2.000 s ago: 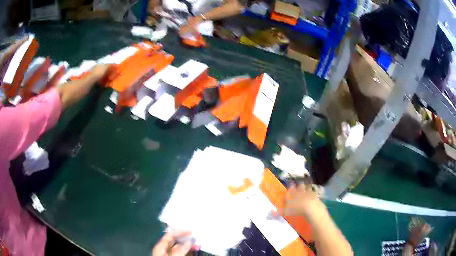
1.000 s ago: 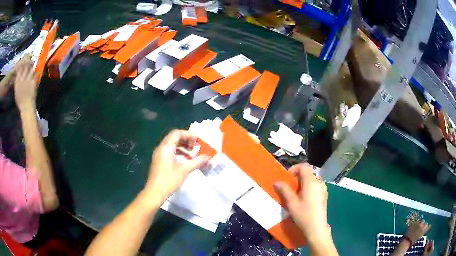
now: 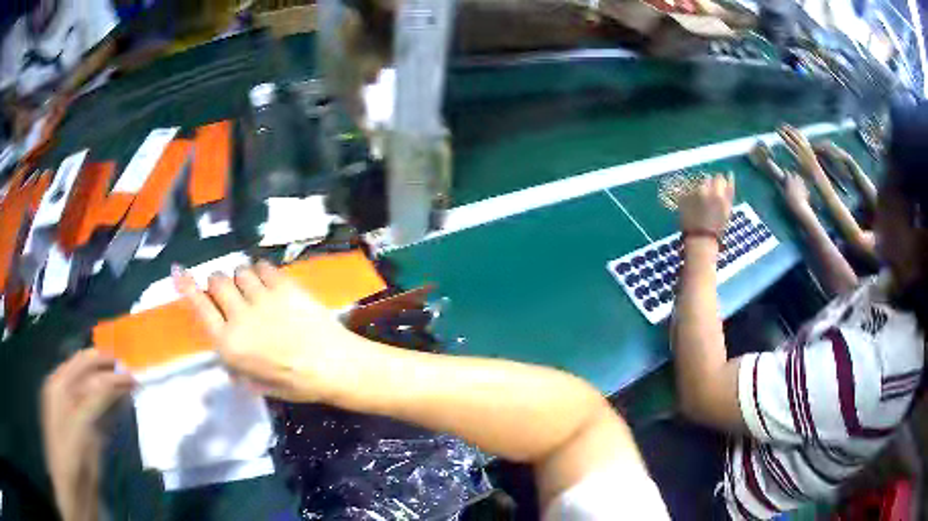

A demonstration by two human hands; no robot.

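An orange and white retail box (image 3: 331, 280), long and narrow, lies over the stack of white sheets (image 3: 204, 422). My left hand (image 3: 81, 402) holds the box's left end, with its fingertips at the edge. My right hand (image 3: 259, 326) lies across the middle of the box, fingers over the orange face. An orange-brown flap sticks out at the box's right end. The dark glossy pack in clear film (image 3: 377, 463) lies right of the white stack, below my right forearm. The picture is somewhat blurred.
Opened orange and white boxes (image 3: 158, 183) stand at the left. A crumpled white tissue (image 3: 295, 219) lies near the metal post (image 3: 415, 122). At right, a person in a striped shirt (image 3: 824, 387) reaches over a sheet with black dots (image 3: 651, 275) beside a small tan pile (image 3: 677, 188).
The view has swung right, bringing the neighbour and dotted sheet into fuller view. My left hand has moved to the box's left end, and my right hand from its right end to its middle.
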